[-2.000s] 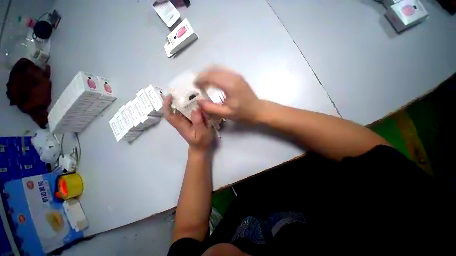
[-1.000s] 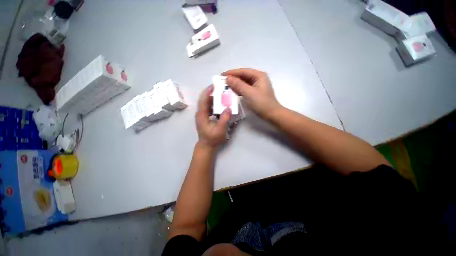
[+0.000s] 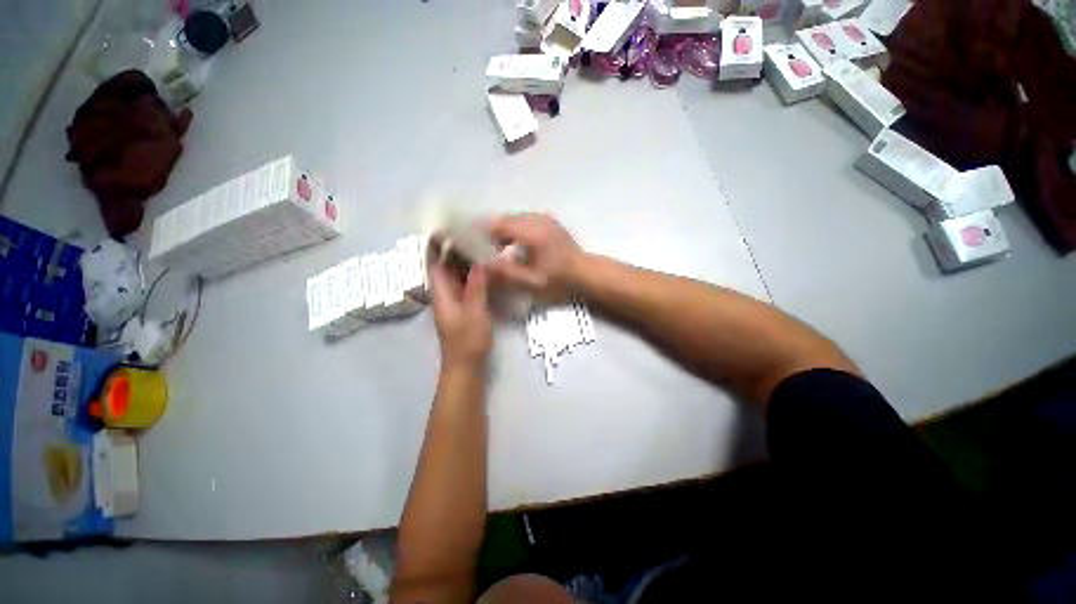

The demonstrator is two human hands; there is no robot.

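Note:
A small white carton (image 3: 470, 240) is blurred by motion between my hands, so its flaps and contents cannot be made out. My left hand (image 3: 460, 295) holds it from the near left side. My right hand (image 3: 540, 254) is at its right end, fingers bent close to it; its grip is blurred. A loose pile of thin white sticks (image 3: 561, 328) lies on the table just below my right hand. A short slanting row of cartons (image 3: 368, 283) stands left of my left hand, close to the held carton.
A longer carton block (image 3: 236, 224) stands farther left. Mixed cartons (image 3: 741, 47) and purple bottles (image 3: 664, 57) lie at the far side. A dark red cloth (image 3: 973, 89) is at right, another (image 3: 128, 142) at left. A yellow roll (image 3: 144, 398) and blue packet (image 3: 53, 442) lie at the left edge.
The carton, upright with its pink picture showing a second ago, is now tilted and blurred, nearer the row. The view has shifted, showing the far pile and more of the sticks.

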